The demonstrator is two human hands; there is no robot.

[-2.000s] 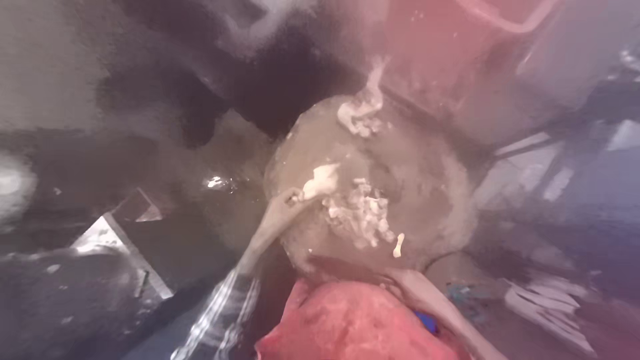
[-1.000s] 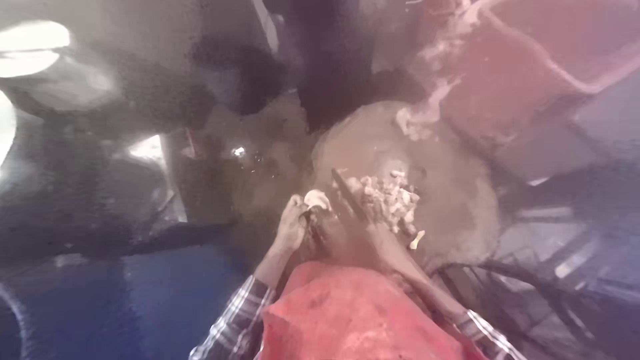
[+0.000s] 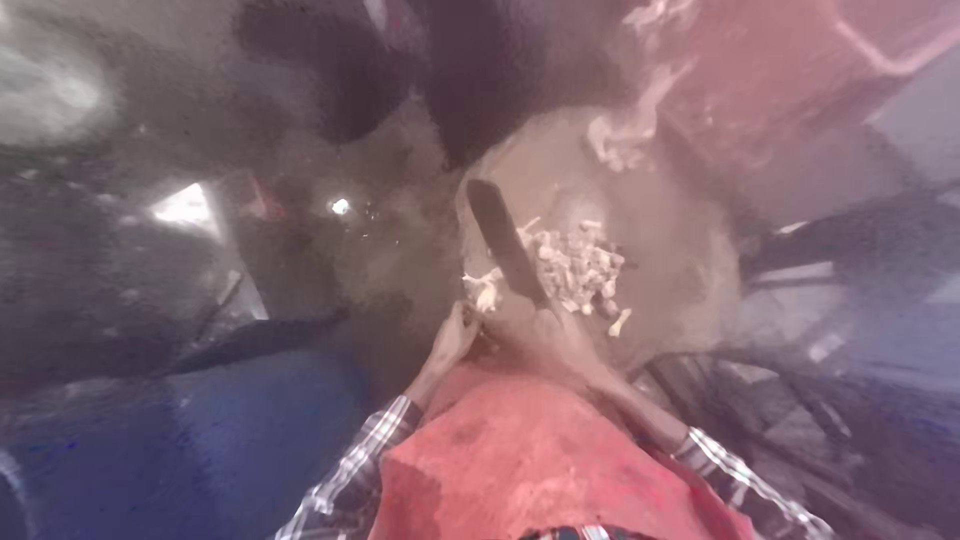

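My right hand (image 3: 559,337) is closed around the lower end of a broad dark knife (image 3: 504,244), whose blade points up and away over a round chopping block (image 3: 675,247). My left hand (image 3: 456,334) is at the near left edge of the block, its fingers on a pale piece of meat (image 3: 487,291), likely chicken. Right of the blade lies a pile of chopped pale pieces (image 3: 577,266), with one small piece (image 3: 619,322) apart at its lower right. A larger pale piece (image 3: 622,142) rests at the block's far edge. The picture is blurred.
A red tub or crate (image 3: 810,97) stands beyond the block at the upper right. A blue surface (image 3: 255,435) is at the lower left. Dark clutter (image 3: 780,420) lies at the lower right. A red apron (image 3: 517,450) covers my front.
Two seconds ago my left hand held a pale piece over the block and my right hand was low by the apron. Now my right hand is on the block with the knife, its blade beside the pile.
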